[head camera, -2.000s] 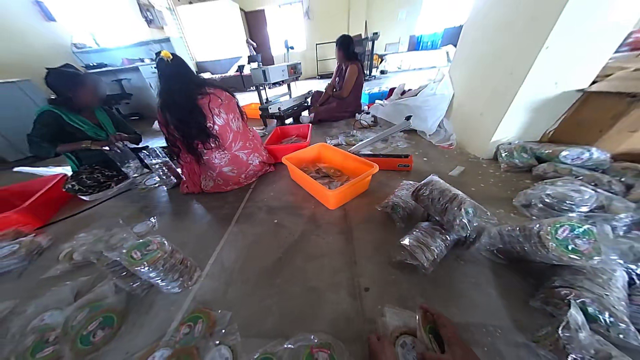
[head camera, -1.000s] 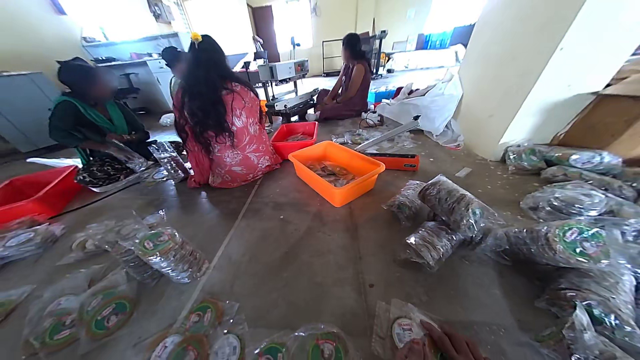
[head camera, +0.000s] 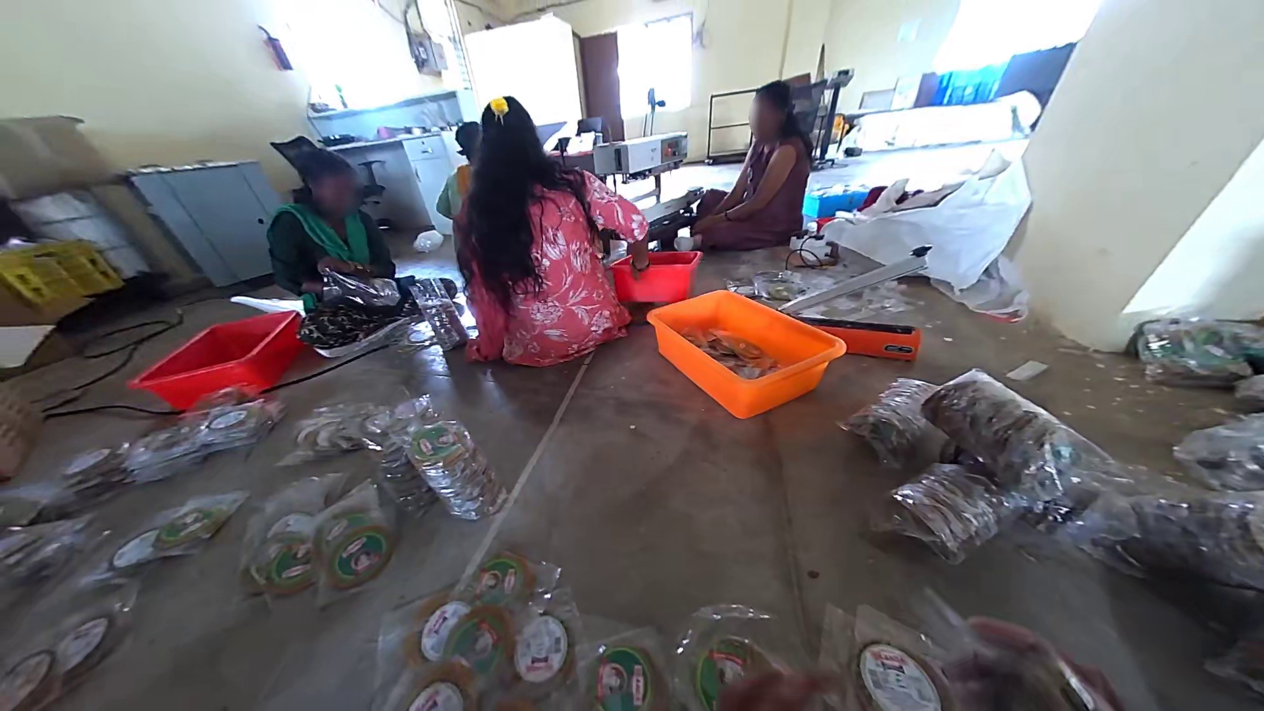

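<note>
Round flat discs in clear plastic packets lie on the floor along the bottom, among them a packet with a white label (head camera: 901, 679) and one with a green label (head camera: 624, 679). My right hand (head camera: 1032, 662), blurred, is shut on a clear plastic packet at the bottom right, beside the white-labelled one. Part of my left hand (head camera: 780, 689) shows at the bottom edge, over the lower part of a green-labelled packet (head camera: 726, 664); its fingers are too blurred to read. Stacked packets (head camera: 459, 469) stand left of centre.
An orange tub (head camera: 746, 395) holds loose packets. Red tubs (head camera: 222, 360) are near seated people. Bundled packets (head camera: 1017, 434) lie at the right, before a pillar (head camera: 1136, 168). An orange sealing device (head camera: 869, 341) with a raised arm sits behind the orange tub. A black cable crosses the left floor.
My right hand has moved right from the white-labelled packet. A hand now shows over the green-labelled packet. The person in pink now reaches into the red tub. The view has swung left.
</note>
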